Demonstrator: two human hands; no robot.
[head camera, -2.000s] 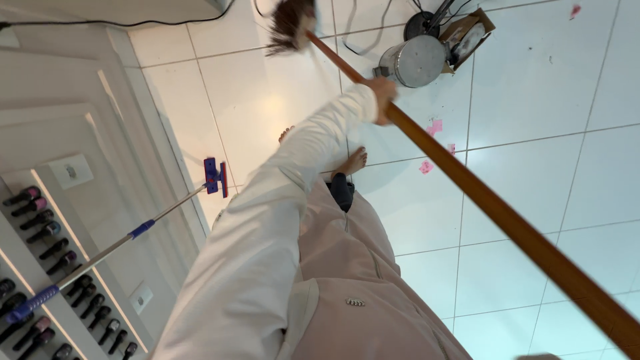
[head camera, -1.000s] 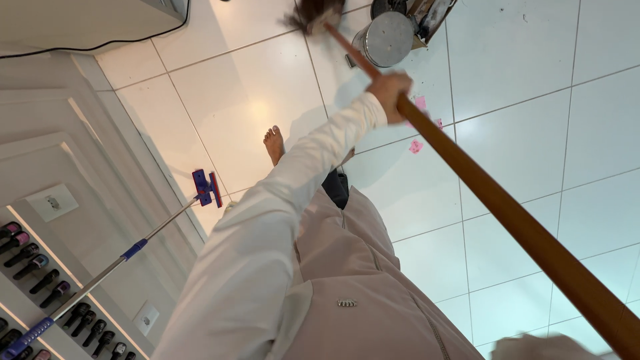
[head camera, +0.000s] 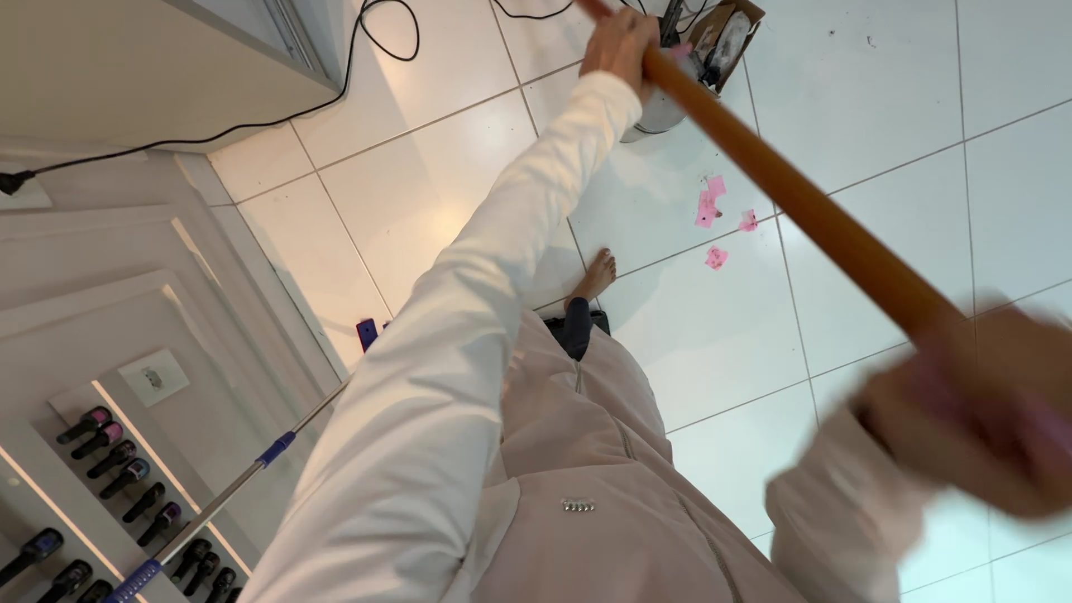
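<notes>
A long wooden broom handle (head camera: 804, 201) runs from the top centre down to the right edge. Near the top, my left hand (head camera: 621, 48) grips it, with the white sleeve stretched up from below. My right hand (head camera: 980, 410), blurred, is closed around the handle's near part at the right. The broom's head is out of the frame. Pink scraps (head camera: 710, 201) lie on the white tiles, left of the handle and past my bare foot (head camera: 600, 275). Partly behind the handle and my left hand stands a round metal bin (head camera: 657, 117).
An open cardboard box (head camera: 745, 21) with things in it stands by the bin. A black cable (head camera: 243, 127) runs along a cabinet at upper left. A squeegee pole (head camera: 251, 469) leans at the left near shelves of bottles (head camera: 126, 477) and a wall socket (head camera: 154, 377).
The broom head, visible at the top before, is out of view. My right hand has come fully into view on the handle. The view has shifted.
</notes>
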